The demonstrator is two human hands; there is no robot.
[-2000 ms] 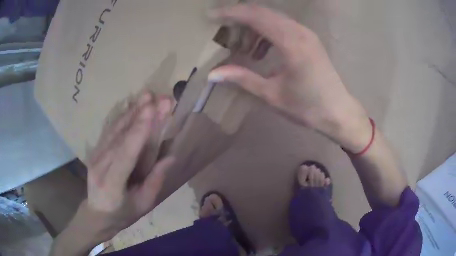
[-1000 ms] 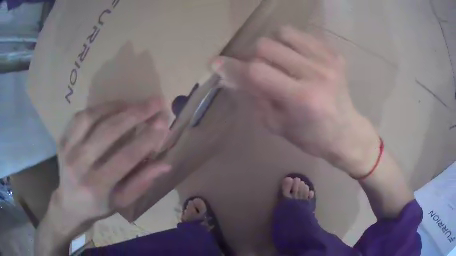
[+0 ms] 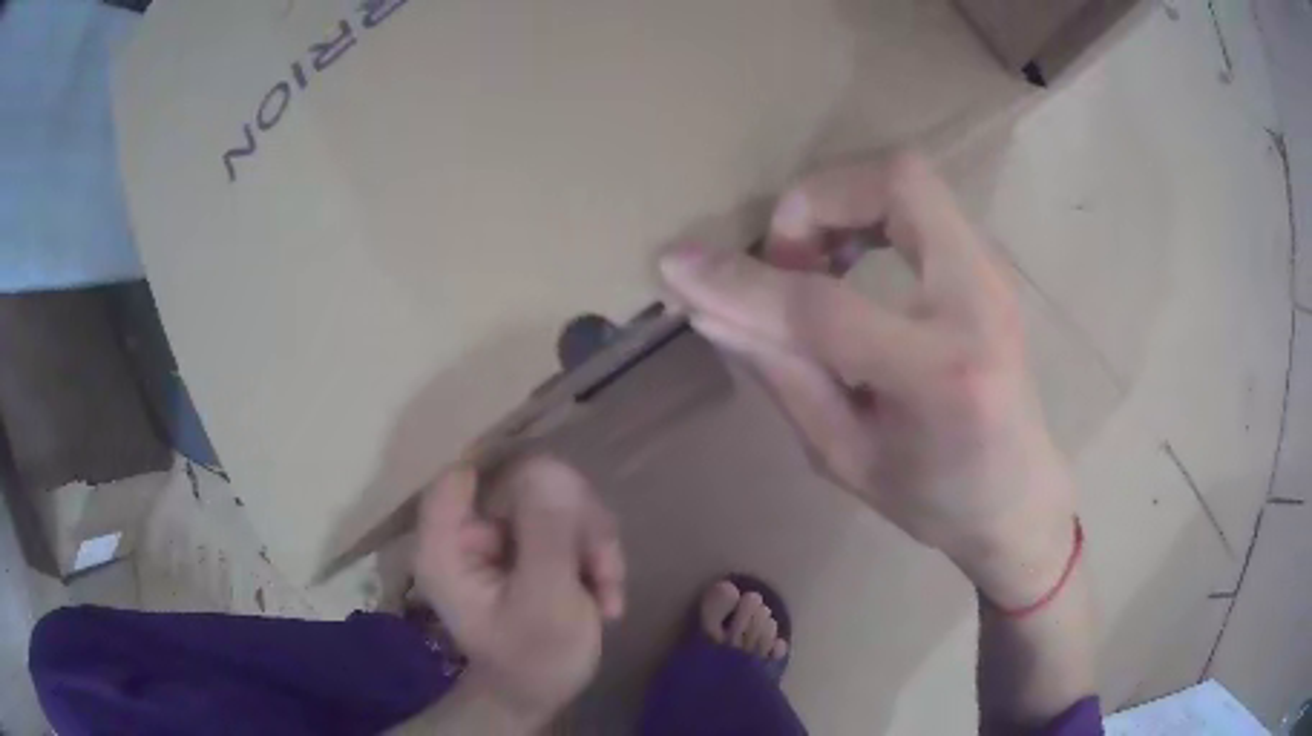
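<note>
A large brown shipping carton (image 3: 432, 230) with dark FURRION print fills the upper left and middle. Its edge runs diagonally, with a dark round hole and a narrow dark slot (image 3: 633, 355) between my hands. My left hand (image 3: 525, 575) is at the lower end of this edge, its fingers curled by the cardboard. My right hand (image 3: 892, 331) is at the upper end, its thumb and fingers pinching the edge beside the slot. Both hands are bare and somewhat blurred.
Brown cardboard with dark slits (image 3: 1180, 345) curves along the right. A brown box (image 3: 94, 417) with a white label stands at the left, below a pale slab (image 3: 58, 158). A white printed item (image 3: 1187, 715) lies at lower right. A sandalled foot (image 3: 745, 621) is below my hands.
The view has shifted and the carton edge lies at a flatter slant. My left hand has moved right and its fingers have curled. The right hand stays by the edge, near the slot.
</note>
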